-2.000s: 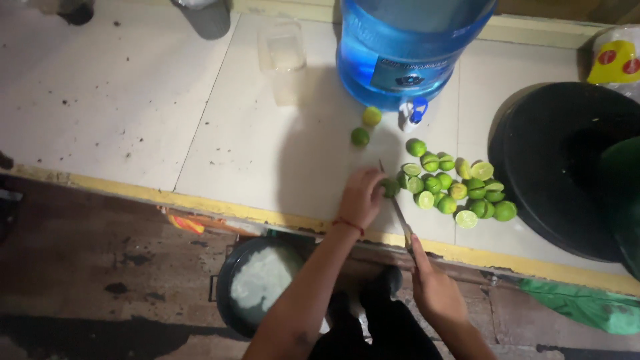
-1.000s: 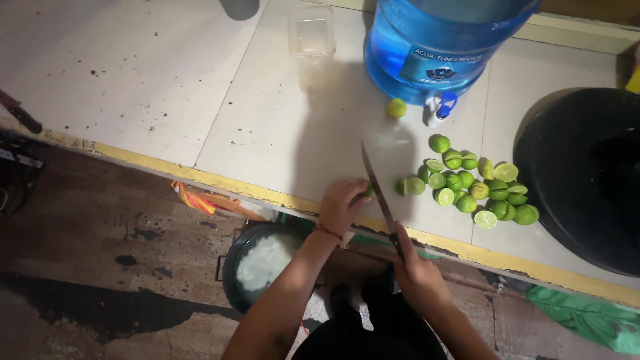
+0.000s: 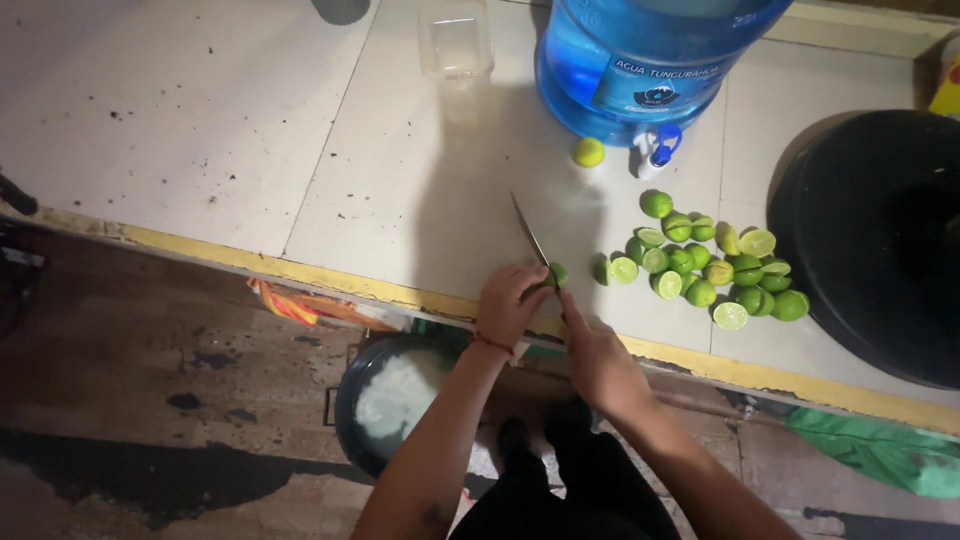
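Note:
My right hand [image 3: 600,360] grips a kitchen knife [image 3: 531,234] by its handle, the blade pointing up and left over the counter. The blade lies at a green lime [image 3: 557,274] near the counter's front edge. My left hand [image 3: 511,300], with a red cord at the wrist, has its fingertips at that lime, against the blade. Whether the lime is cut through cannot be seen. To the right are two cut lime halves [image 3: 623,270] and a cluster of whole and cut limes [image 3: 701,292]. A yellowish lime [image 3: 589,152] sits by the water jug.
A blue water jug [image 3: 630,71] with a spigot [image 3: 660,150] stands at the back. A clear plastic container [image 3: 456,37] is left of it. A large round black lid or vessel [image 3: 877,247] is at right. Below the yellow counter edge [image 3: 330,276], a pot [image 3: 356,442] holds whitish contents.
Two seconds ago a green lime lay below the yellowish one; it is gone from there. My hands have come together at a lime, the knife blade now against it. The view has shifted.

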